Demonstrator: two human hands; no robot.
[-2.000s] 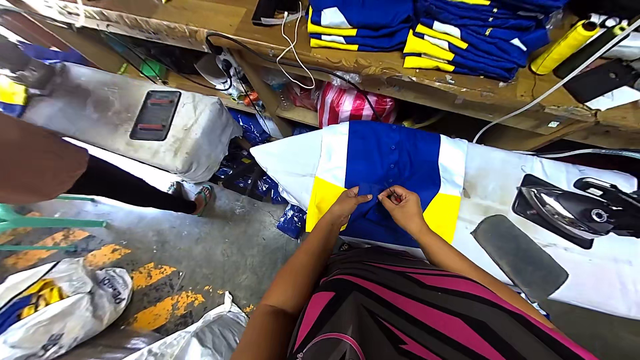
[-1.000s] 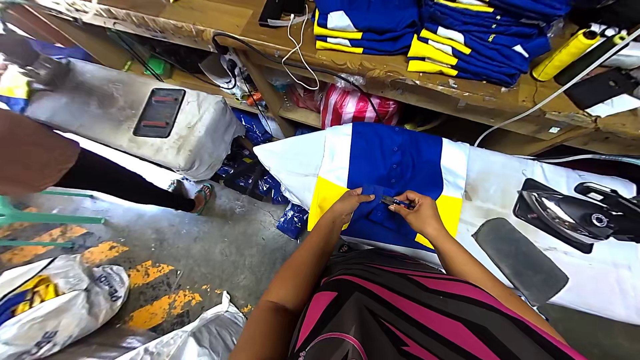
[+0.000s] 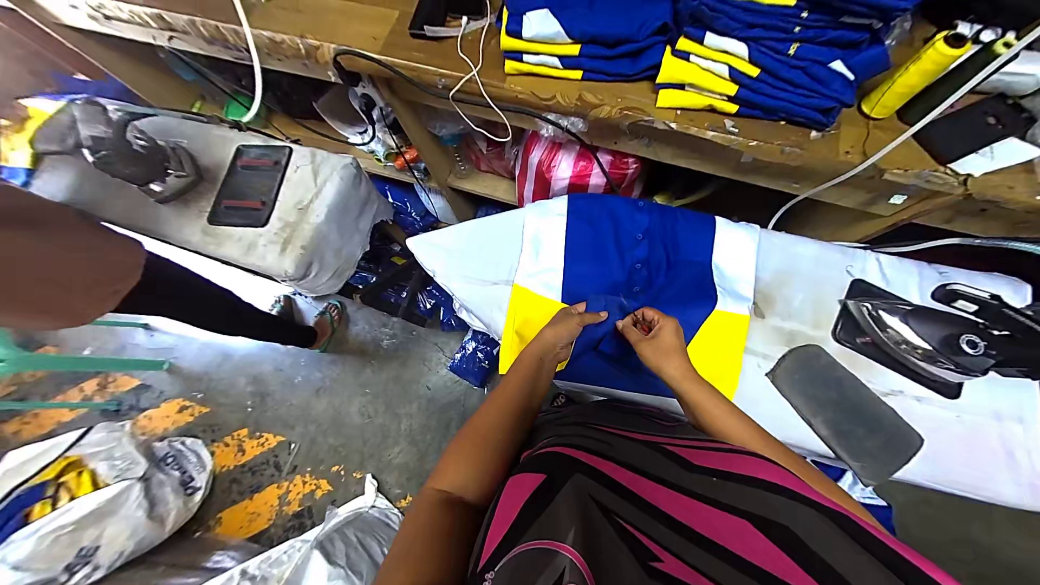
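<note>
A blue, white and yellow buttoned garment (image 3: 601, 244) lies across a white padded ironing board (image 3: 812, 301). My left hand (image 3: 567, 329) pinches the blue cloth near its lower middle, thumb and fingers on the fabric. Close to its right, my right hand (image 3: 654, 337) has its fingers curled at the same cloth, around something small and partly hidden that I cannot make out. A column of small buttons runs up the blue part above my hands. To the right, a steam iron (image 3: 934, 333) rests on a dark pad, beside a grey pad (image 3: 845, 414).
Folded blue and yellow garments (image 3: 756, 57) are stacked on the wooden shelf (image 3: 601, 122) ahead, beside a yellow thread cone (image 3: 914, 75). A cord crosses its front. A second ironing board (image 3: 325, 203) stands left, near a person's leg (image 3: 203, 301). White sacks (image 3: 106, 504) lie lower left.
My right hand held a small dark tool in view one second ago; now its fingers are curled in closer to my left hand and the tool is mostly hidden.
</note>
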